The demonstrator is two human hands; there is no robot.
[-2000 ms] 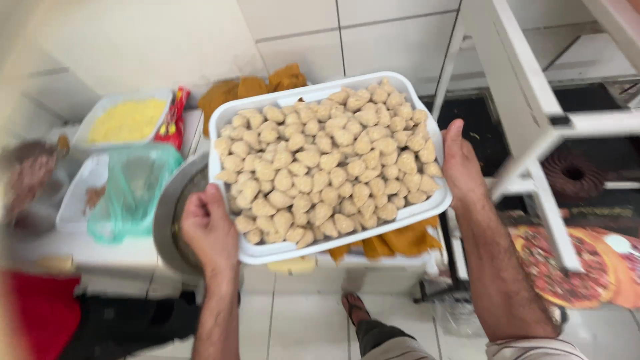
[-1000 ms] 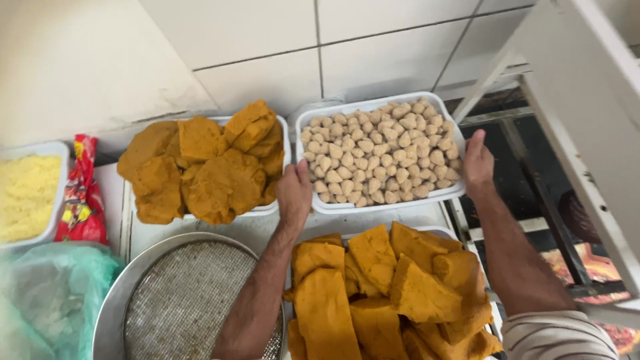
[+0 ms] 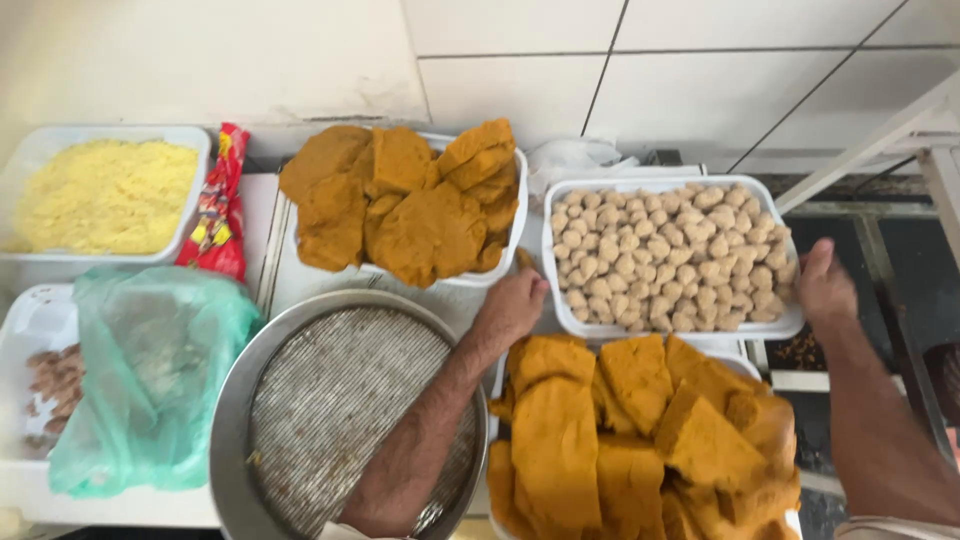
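A white plastic tray full of small breaded, teardrop-shaped pieces rests on the white surface near the wall. At its left side is my left hand, fingers curled by the rim; a small orange-brown bit shows beside the fingertips. My right hand is at the tray's right side, thumb up against the edge, its other fingers partly hidden. Slabs of orange-brown dough fill a tray just below, and more dough is heaped in another white tray to the left.
A large round metal sieve lies under my left forearm. Farther left are a tray of yellow grated food, a red packet, a green plastic bag and a tray with brown pieces. A white metal frame stands at right.
Two seconds ago both hands held the tray of breaded pieces up in front of me; it now rests between the dough trays and the wall. The left hand has shifted down along its side.
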